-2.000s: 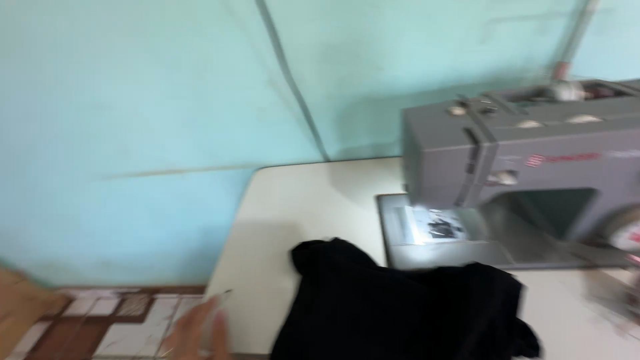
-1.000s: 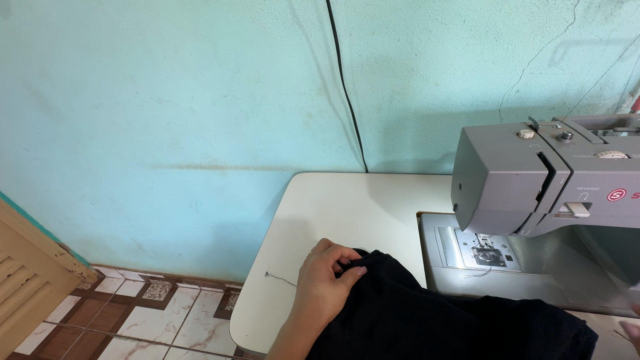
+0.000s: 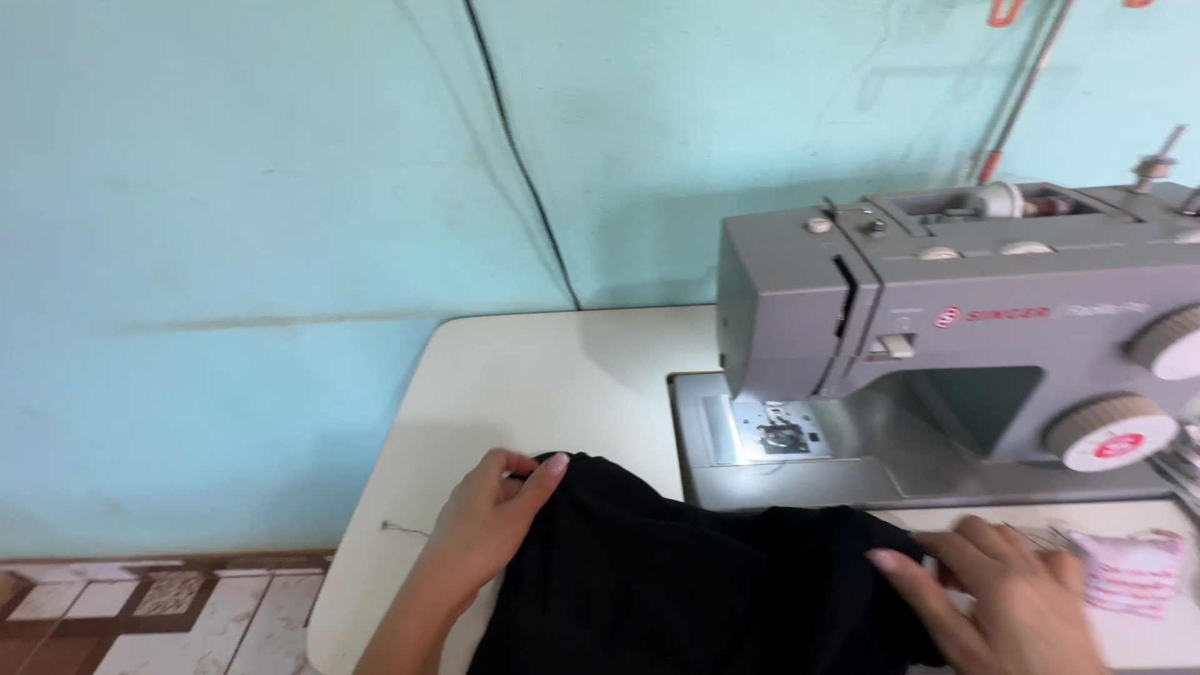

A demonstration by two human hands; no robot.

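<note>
A piece of black fabric (image 3: 675,581) lies spread over the front of the white sewing table (image 3: 525,375). My left hand (image 3: 492,525) pinches its upper left corner between thumb and fingers. At the fabric's right edge is my right hand (image 3: 994,591), blurred, with thumb and fingers around the cloth; whether it grips firmly is hard to tell. Behind the fabric stands a grey Singer sewing machine (image 3: 806,309), its metal needle plate (image 3: 773,431) bare of cloth.
A small pink pincushion-like pad with writing (image 3: 1134,572) lies right of my right hand. A loose thread (image 3: 403,529) is on the table's left side. A black cable (image 3: 525,169) runs down the turquoise wall behind. Tiled floor (image 3: 244,619) shows at lower left.
My right hand, barely in view at the right edge a second ago, is now at the fabric's right side. My left hand, off the cloth two seconds ago, has it pinched. The view has shifted right.
</note>
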